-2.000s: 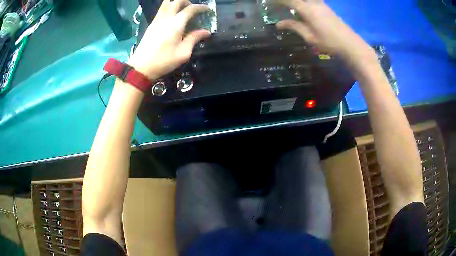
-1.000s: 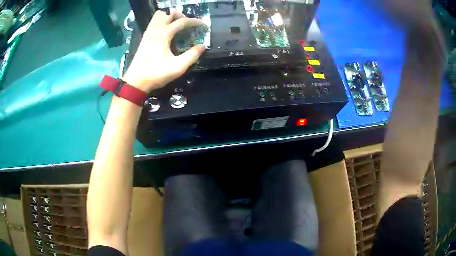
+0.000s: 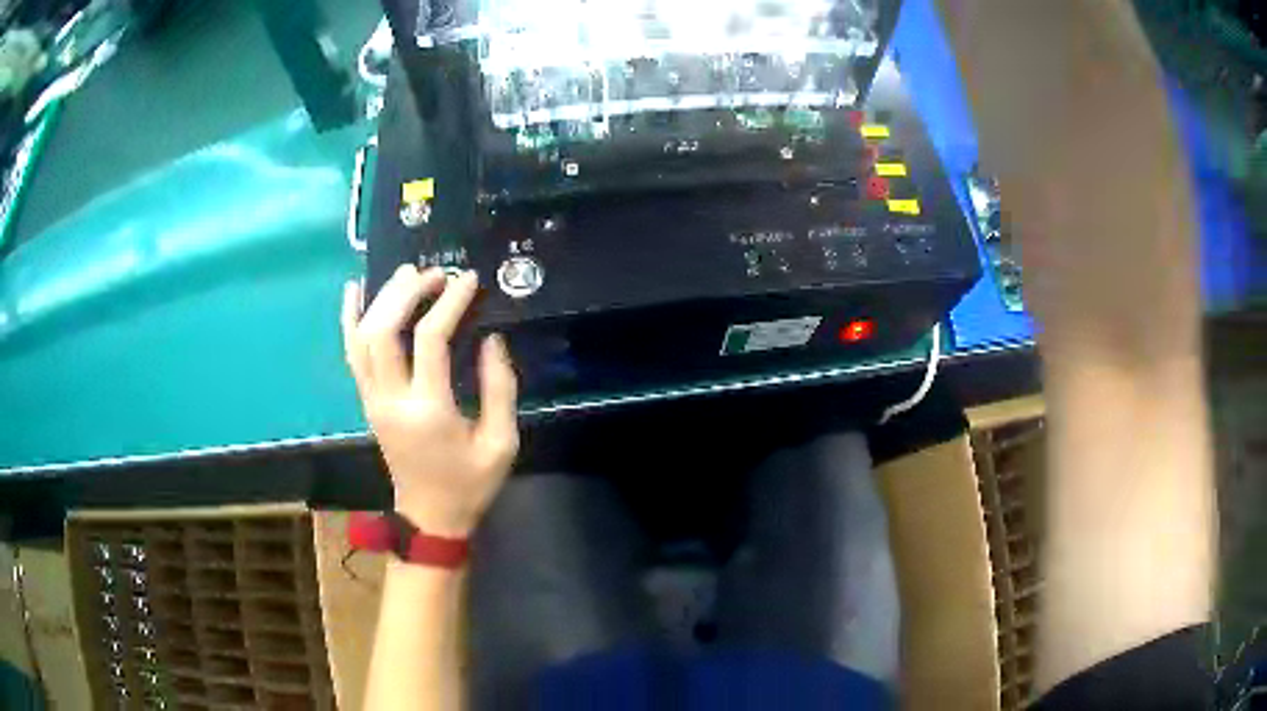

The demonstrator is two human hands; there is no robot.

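Observation:
The black test fixture [image 3: 639,278] stands on the green mat. The clear press plate [image 3: 653,63] is over the board nest, glaring white, and green board edges show beneath it. My left hand [image 3: 431,382] is at the fixture's front left corner, fingertips on or over the left round push button, holding nothing. The other silver button [image 3: 520,277] is uncovered just right of it. My right forearm reaches up past the right side of the fixture, blurred; my right hand is out of the picture beyond the top edge.
A circuit board [image 3: 1003,250] lies on the blue mat [image 3: 959,153], partly hidden by my right forearm. Partitioned cartons stand at left [image 3: 229,590] and right [image 3: 1012,486] below the bench edge. A white cable [image 3: 920,382] hangs at the fixture's front right.
My left hand has moved from the left board in the nest down to the front buttons. The clear press plate has come down over the boards. My right hand has left the picture at the top.

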